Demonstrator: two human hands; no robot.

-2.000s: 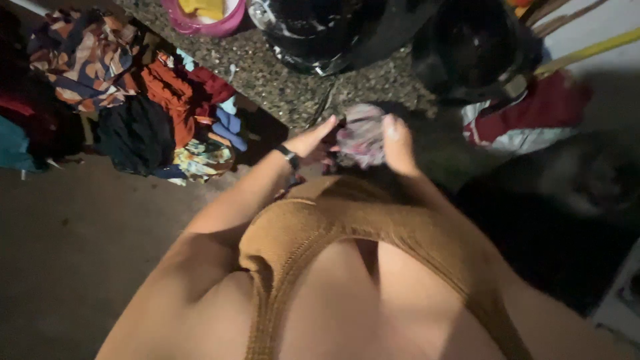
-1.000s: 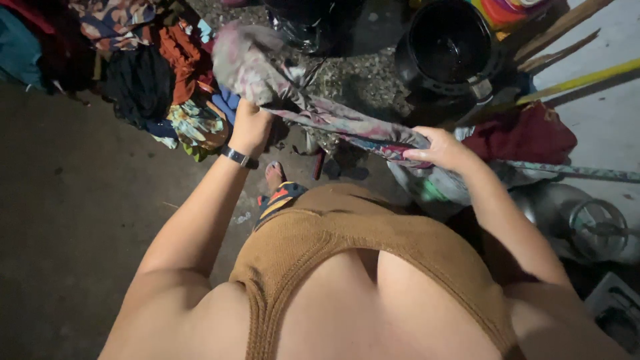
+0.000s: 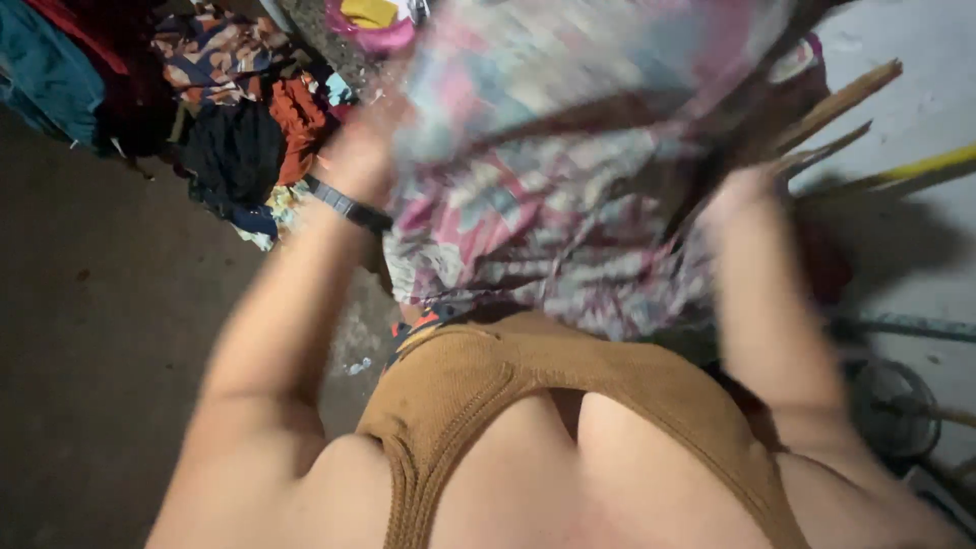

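A damp-looking patterned cloth [image 3: 549,206] in pink, grey and pale blue hangs spread out between my hands. My left hand [image 3: 377,145], blurred and with a dark banded watch on its wrist, grips the cloth at its left side. On the other side my right hand [image 3: 736,198], also blurred, holds the right edge. The fingers of both hands are hard to make out. The cloth's lower edge hangs just in front of my brown knit top [image 3: 564,351].
Crumpled clothes lie at the upper left, among them a black one [image 3: 232,149] and an orange one [image 3: 297,126]. A pink basin [image 3: 374,34] holds something yellow. Wooden sticks [image 3: 839,107] and a yellow pole [image 3: 923,164] stick out at the right.
The cloth was bunched between my hands at first, then stretched in a long twist. Now it is opened out wide, and it covers the dark pots seen before.
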